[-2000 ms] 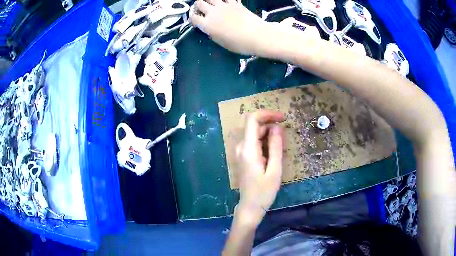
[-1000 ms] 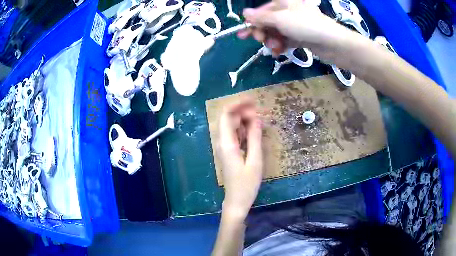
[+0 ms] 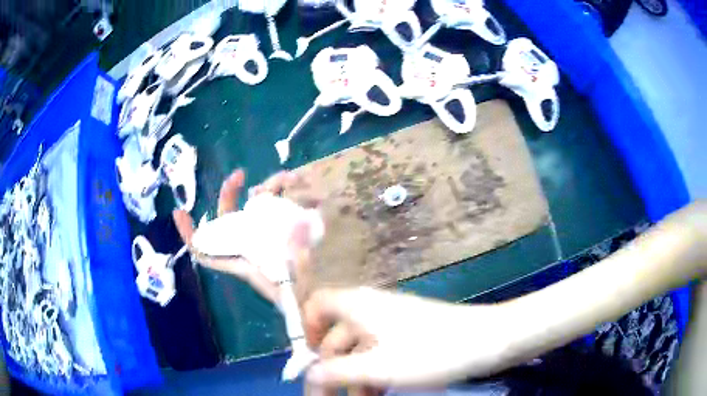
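Note:
A white plastic housing (image 3: pixel 267 232), blurred, lies plain side up in my left hand (image 3: pixel 252 272), with spread fingers at its left and far side and the thumb at its right. Its white rod points toward me. My right hand (image 3: pixel 353 332) is closed around the rod near its flared tip. A tiny white round piece (image 3: pixel 394 194) sits on the stained cardboard pad (image 3: pixel 496 209), touched by neither hand.
Housings with red lettering (image 3: pixel 341 73) stand in a group at the back. More white housings (image 3: pixel 139 174) overlap at the left, with one single unit (image 3: pixel 155 278) nearer. A blue crate (image 3: pixel 101 232) of white pieces stands far left.
My right hand has come back from the rear of the bench with the housing. My left hand, empty before, is now around the housing body. The camera view has shifted.

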